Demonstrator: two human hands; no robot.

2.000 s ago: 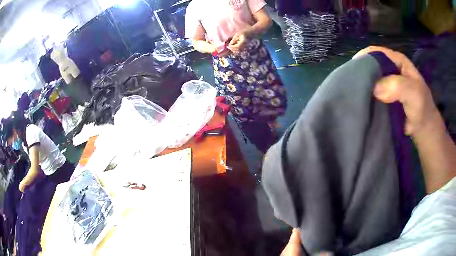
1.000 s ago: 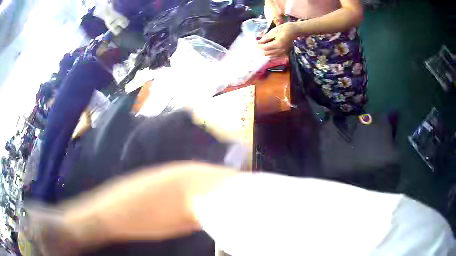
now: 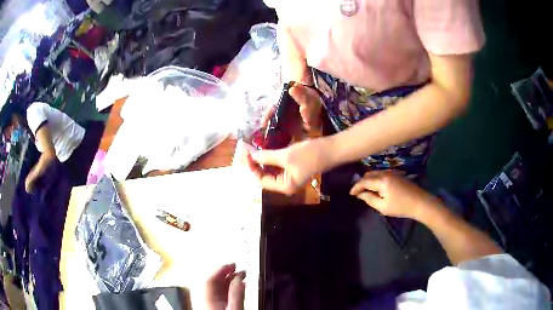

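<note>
My right hand (image 3: 391, 195) is in the air over the dark area right of the table, fingers bent and slightly apart, with nothing visible in it. My left hand (image 3: 225, 289) is at the bottom edge, partly cut off, over the table, fingers apart and nothing visible between them. A dark grey garment (image 3: 124, 301) with a small white tag (image 3: 162, 303) lies at the table's near edge, mostly cut off. A filled clear poly bag (image 3: 112, 245) lies behind it. Thread snips (image 3: 173, 220) lie on the light wooden table (image 3: 200, 194).
Another person in a pink top (image 3: 376, 45) stands across, one hand (image 3: 294, 166) reaching over the table corner with a small pale item. Crumpled clear plastic (image 3: 176, 130) covers the brown surface. Bagged garments (image 3: 506, 187) lie on the green floor at right. Another person (image 3: 54, 133) is at far left.
The grey garment held up at right two seconds ago is out of my hands. My blurred arm has drawn back from the left. The person in pink has come closer and reached forward.
</note>
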